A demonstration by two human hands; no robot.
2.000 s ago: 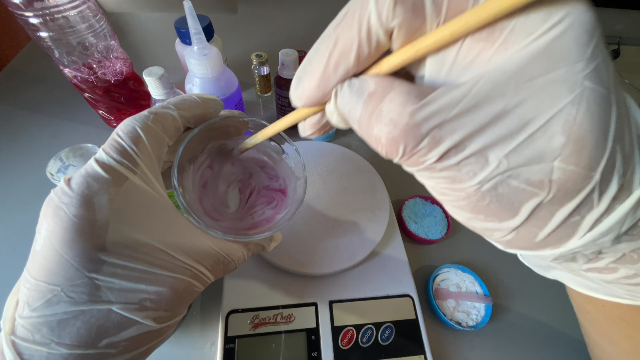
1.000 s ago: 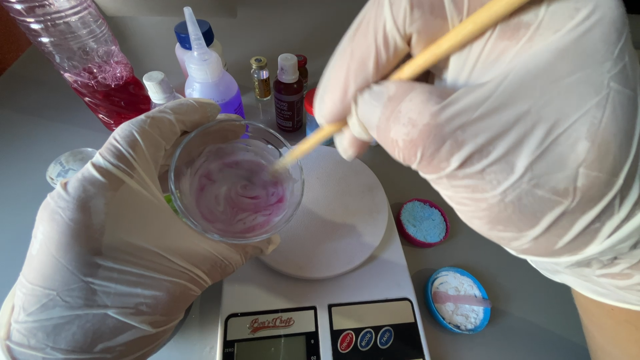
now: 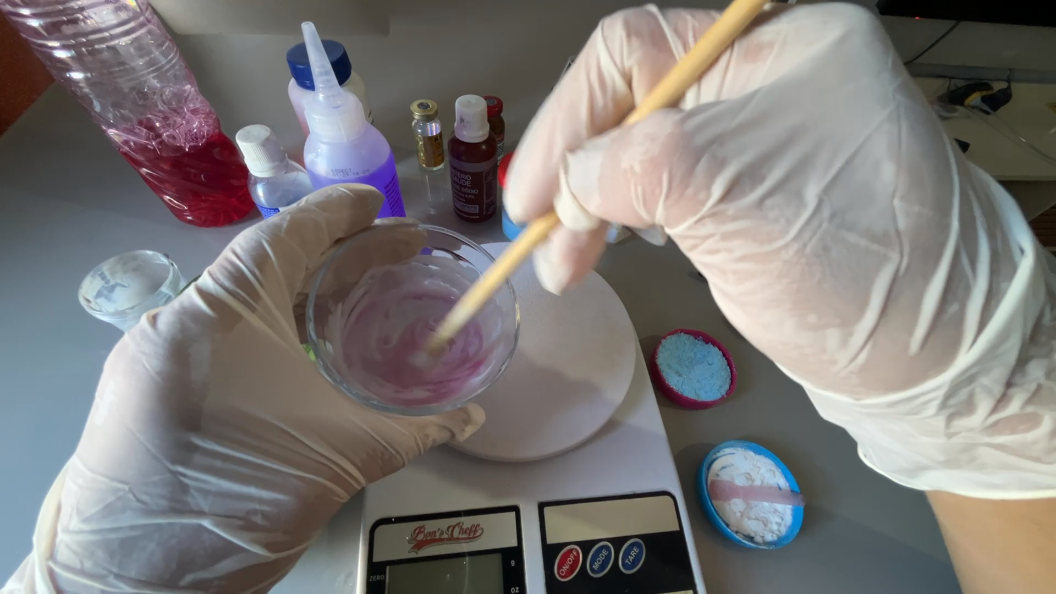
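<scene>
My left hand (image 3: 223,404), in a white glove, holds a small clear glass bowl (image 3: 412,322) by its side, tilted above the round plate of a white digital kitchen scale (image 3: 569,355). Swirled pink and white paste (image 3: 396,338) lies in the bowl. My gloved right hand (image 3: 742,181) grips a wooden stick (image 3: 511,260) between thumb and fingers. The stick's lower tip rests in the paste and is slightly blurred. The scale's display (image 3: 445,573) shows no digits.
Behind the bowl stand a plastic bottle of red liquid (image 3: 181,165), a nozzle bottle of purple liquid (image 3: 351,157), a gold-capped vial (image 3: 427,136) and a dark red bottle (image 3: 473,165). A pink cap of blue powder (image 3: 695,367) and a blue cap of white powder (image 3: 752,495) lie right. A glass cup (image 3: 132,285) stands left.
The stick's tip has moved around within the paste, and the streaks in it have changed shape. My left hand keeps hold of the bowl in nearly the same place.
</scene>
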